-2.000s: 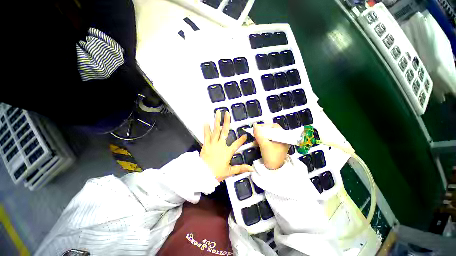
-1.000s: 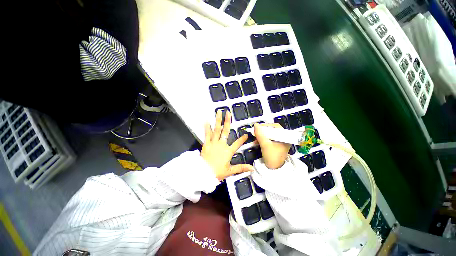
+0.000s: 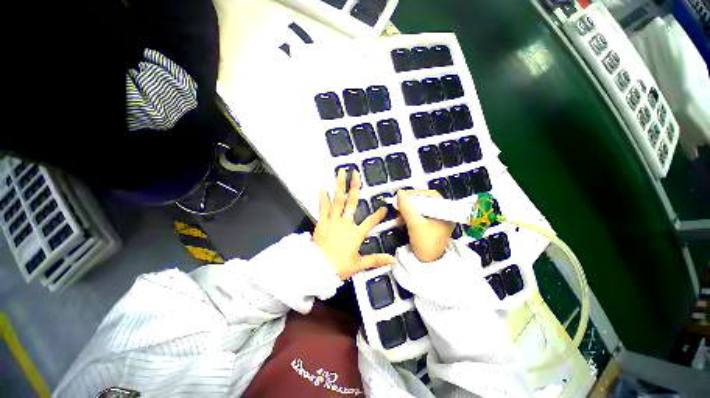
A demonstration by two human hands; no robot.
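A white blister tray (image 3: 405,175) with two columns of glossy black housings (image 3: 374,170) lies in front of me. My left hand (image 3: 339,233) rests on the tray's left column, palm down, fingers spread, holding nothing. My right hand (image 3: 427,232) holds a white dispensing pen (image 3: 444,208) with its narrow tip over a housing just right of my left fingers. The tip is small, and I cannot tell whether it touches. A green and yellow fitting (image 3: 484,215) sits at the pen's rear, with a pale yellow air hose (image 3: 578,272) looping from it. My hands and sleeves hide some housings.
A dark green conveyor belt (image 3: 545,148) runs at the right, with a white tray of grey parts (image 3: 625,89) beyond. Black strips (image 3: 299,33) and a neighbouring tray (image 3: 356,23) are at the top. Stacked trays (image 3: 54,225) stand at left. A dark-clothed person is at upper left.
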